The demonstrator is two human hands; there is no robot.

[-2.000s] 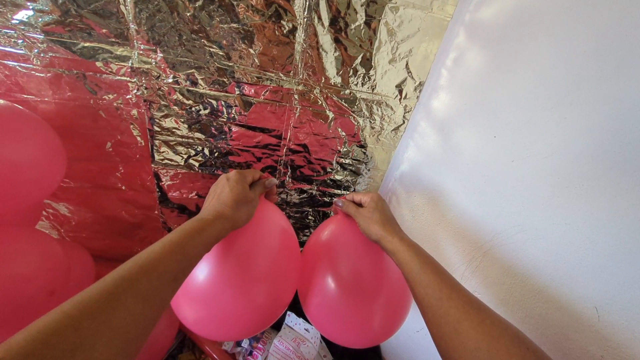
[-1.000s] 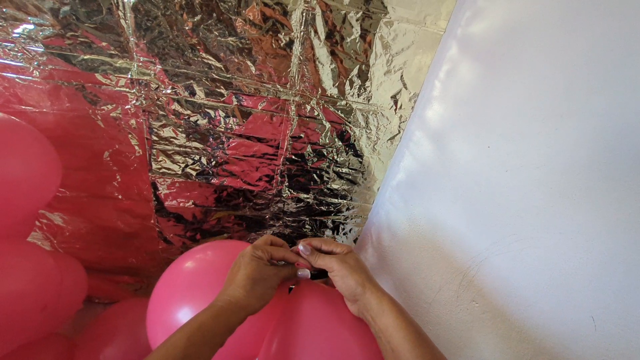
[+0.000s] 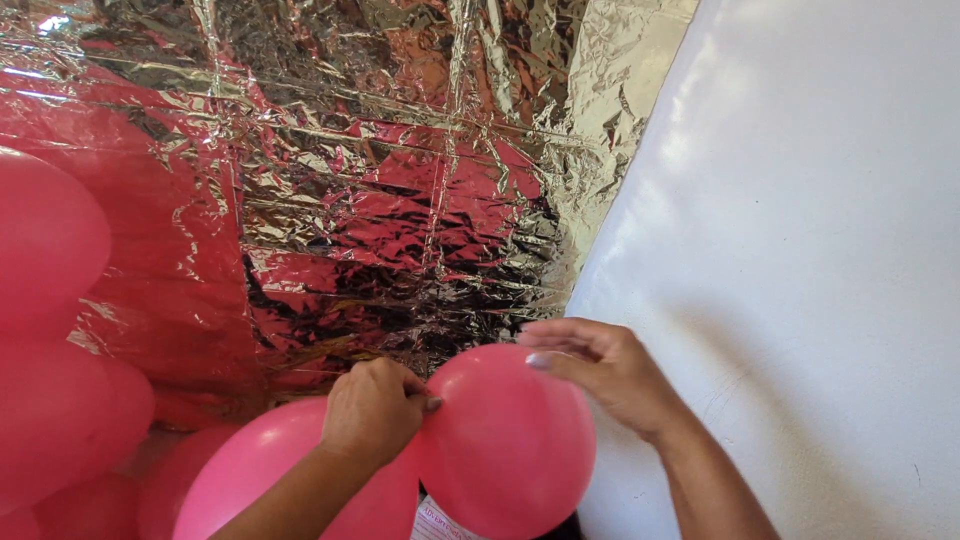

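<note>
Two inflated pink balloons meet at their necks low in the head view: the left balloon (image 3: 255, 465) lies partly behind my left forearm, the right balloon (image 3: 510, 442) hangs beside it. My left hand (image 3: 382, 409) pinches the spot where they meet between thumb and fingertips; the necks themselves are hidden by the fingers. My right hand (image 3: 592, 367) is at the upper right of the right balloon, thumb and fingers apart, with nothing held between them. Whether its fingertips touch the balloon I cannot tell.
More pink balloons (image 3: 56, 420) crowd the left edge. Crinkled metallic foil sheeting (image 3: 390, 187) covers the wall ahead, and a white wall (image 3: 810, 225) rises on the right. Below the balloons, a printed packet (image 3: 442, 525) shows partly.
Two seconds ago each hand held one balloon by its neck; then both hands came together at the necks. Now my right hand has moved away to the right, while my left keeps its pinch.
</note>
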